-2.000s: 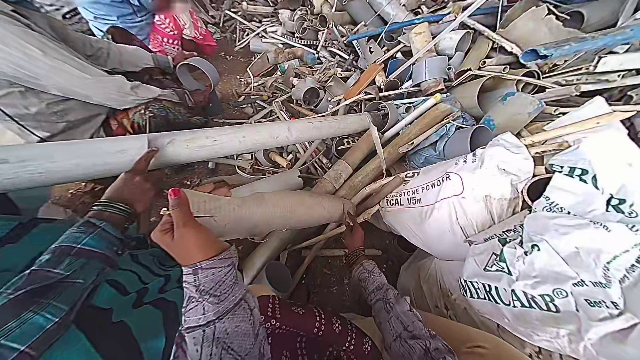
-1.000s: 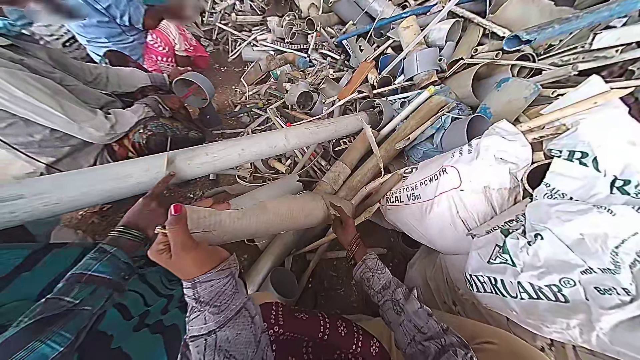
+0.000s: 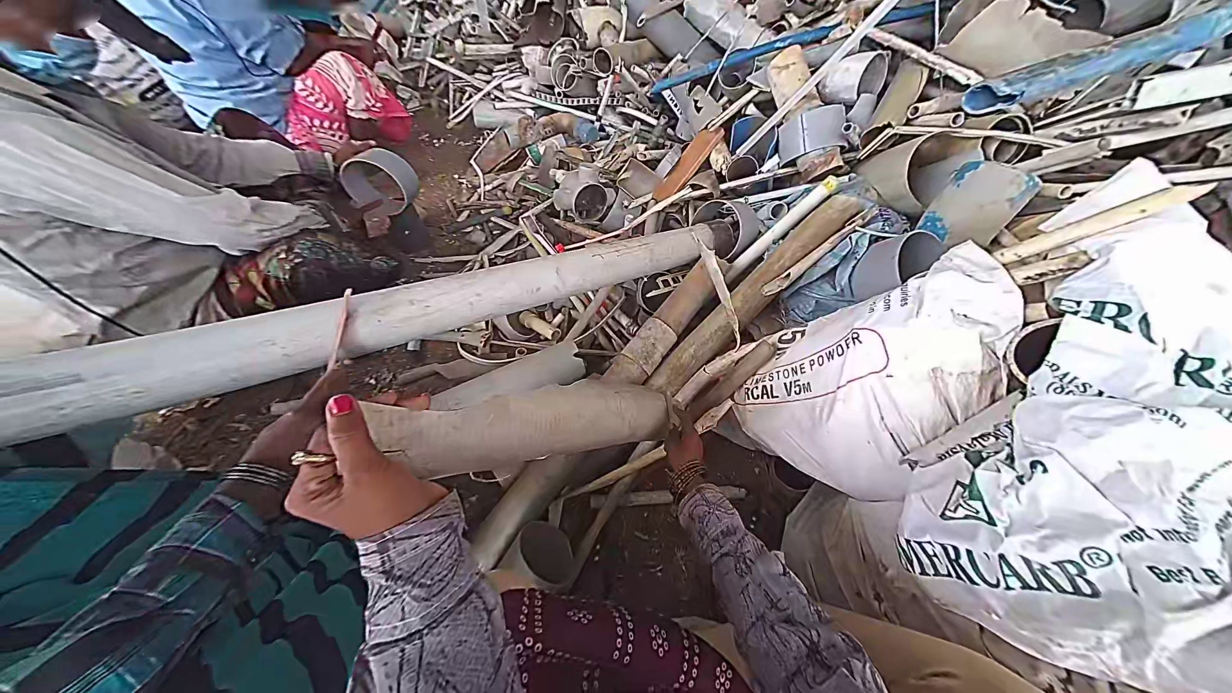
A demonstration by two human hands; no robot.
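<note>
A short cream plastic pipe piece (image 3: 539,423) lies crosswise in front of me. My left hand (image 3: 371,472), thumb up and ringed, is closed around its left end. My right hand (image 3: 683,443), with bangles at the wrist, grips its right end, the fingers partly hidden. Just beyond runs a long grey-white pipe (image 3: 500,284). A co-worker's hand (image 3: 289,428) in a plaid sleeve is at this pipe, close to my left hand, with a thin strip-like thing (image 3: 342,327) standing against the pipe; what it is I cannot tell.
A heap of scrap pipes and fittings (image 3: 597,192) spreads ahead. Longer brown pipes (image 3: 712,327) slant beyond my right hand. Printed white sacks (image 3: 866,375) stand at the right. At the upper left, another person's hand (image 3: 351,154) holds a grey pipe ring (image 3: 380,183).
The co-worker's hand beside mine has shifted a little to the right along the long pipe. Both of my hands still hold the short pipe piece in about the same place.
</note>
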